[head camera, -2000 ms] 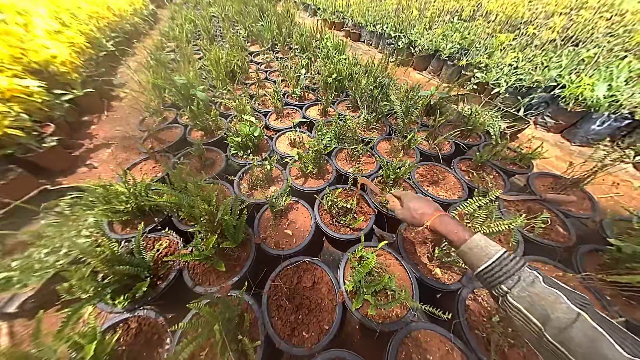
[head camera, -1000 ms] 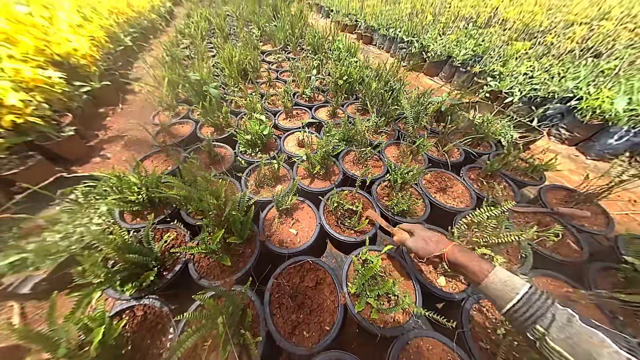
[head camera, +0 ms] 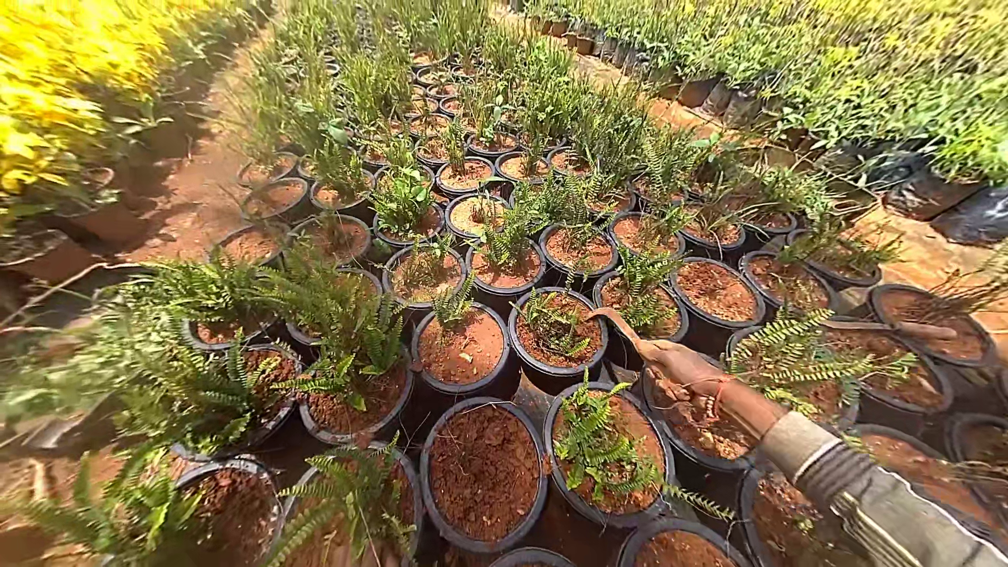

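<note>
My right hand (head camera: 683, 372), with a thread at the wrist and a long sleeve, is closed around a small curved hand tool (head camera: 620, 323). The tool's tip is at the right rim of a black pot (head camera: 557, 331) that holds reddish soil and a small fern. Just below the hand stands another black pot with a leafy fern (head camera: 602, 449). To its left is a pot of loose soil (head camera: 484, 472) with no plant showing. My left hand is not in view.
Rows of black pots with ferns and grassy plants stretch ahead. Larger ferns (head camera: 189, 394) spread at the left. Another tool with a wooden-looking handle (head camera: 929, 331) lies across pots at the right. Dirt paths (head camera: 185, 189) run on both sides, past yellow-leaved plants (head camera: 71, 87) and bagged seedlings (head camera: 929, 189).
Two seconds ago the tool was raised at the far right edge of the small-fern pot; it has since come lower with my right hand. The pots stand as before.
</note>
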